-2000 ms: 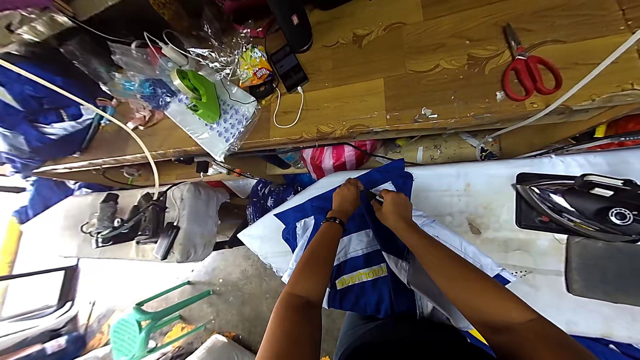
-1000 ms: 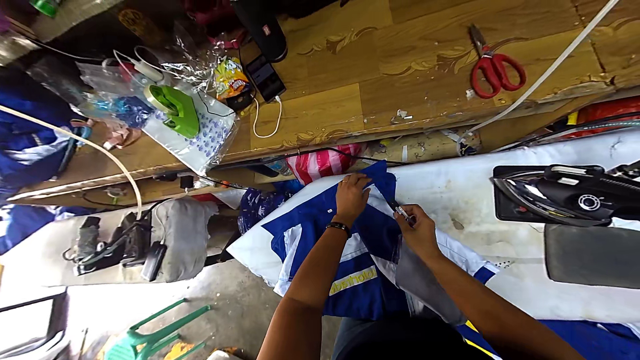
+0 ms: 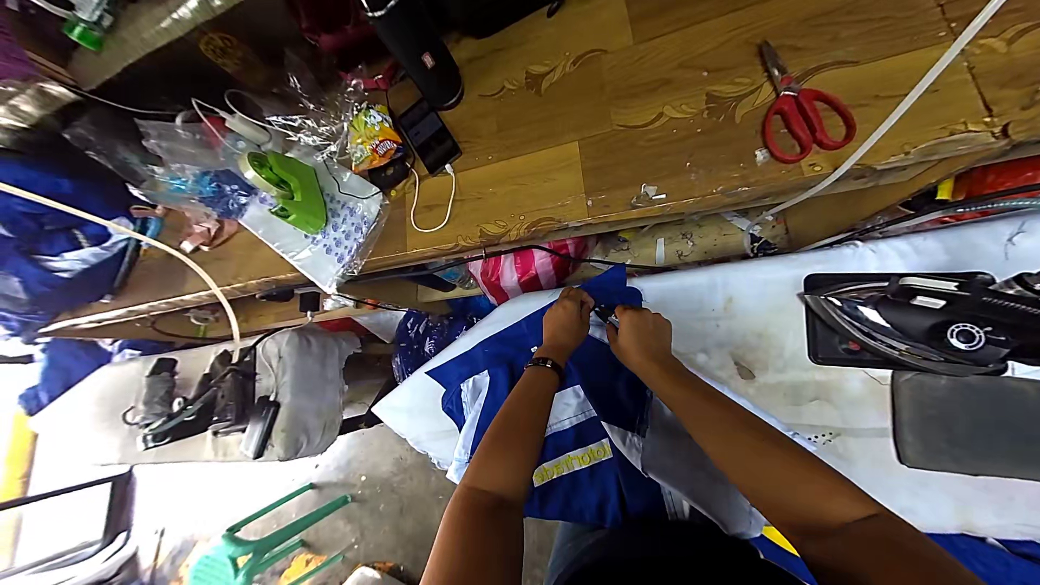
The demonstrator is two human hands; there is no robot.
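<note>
A blue garment (image 3: 597, 487) with white and grey panels and a yellow lettered patch lies on the white cloth of the ironing surface, its lower part at my lap. Near its top edge, my left hand (image 3: 567, 318) pinches the blue fabric. Close beside it on the right, my right hand (image 3: 642, 337) is closed around a small dark metal tool (image 3: 604, 314), whose tip meets the fabric between the hands. The tool's exact kind is mostly hidden by my fingers.
A black iron (image 3: 918, 325) rests at the right, above a grey pad (image 3: 967, 422). Red-handled scissors (image 3: 800, 118), a phone (image 3: 429, 136) and a green tape dispenser (image 3: 296, 191) lie on the wooden shelf. A green plastic stool (image 3: 260, 540) stands on the floor at the lower left.
My right hand has moved away from my left along the fabric, then back close beside it near the garment's top edge. My left hand still holds the cloth.
</note>
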